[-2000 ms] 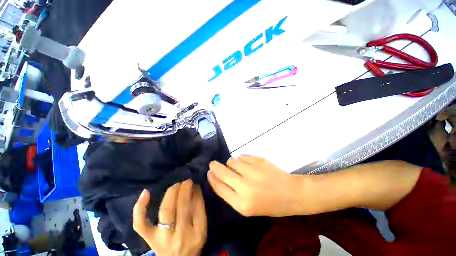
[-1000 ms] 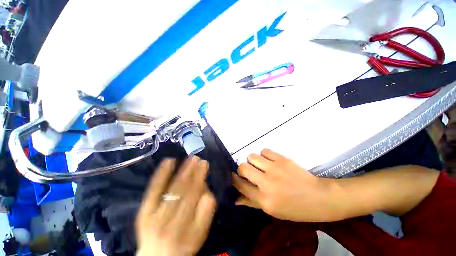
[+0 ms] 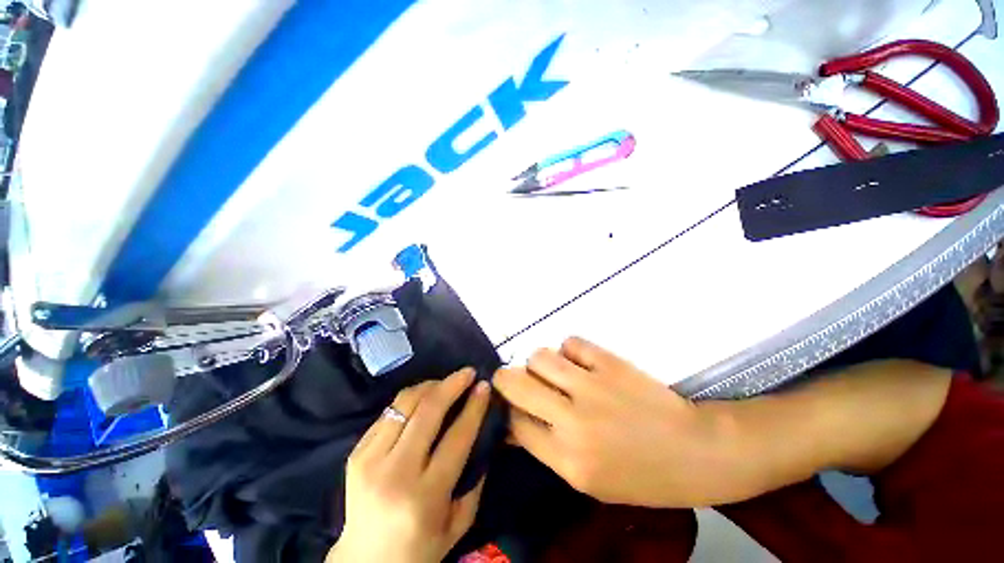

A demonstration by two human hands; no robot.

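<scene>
A black garment (image 3: pixel 264 440) lies bunched beside the sewing machine (image 3: pixel 165 143), with a straight edge running down from the presser foot area. The grey ribbed knob (image 3: pixel 380 343) by the foot sits over this cloth. My left hand (image 3: pixel 413 467), with a ring, has its bent fingertips on the cloth edge, its thumb hidden. My right hand (image 3: pixel 595 423) grips the same edge just right of it, fingers curled, fingertips almost touching the left ones. The needle point cannot be made out.
Pink and blue thread snips (image 3: pixel 578 165) lie below the JACK lettering. Red-handled scissors (image 3: pixel 914 94) lie at the upper right, with a marked black strip (image 3: pixel 848 189) over one handle. A grey ruler strip (image 3: pixel 848 341) follows the table's front edge. A shiny metal loop (image 3: pixel 165 440) curves at left.
My left hand has moved right from flat on the cloth to its edge, beside my right hand. The view has shifted, so the machine head appears further left and larger.
</scene>
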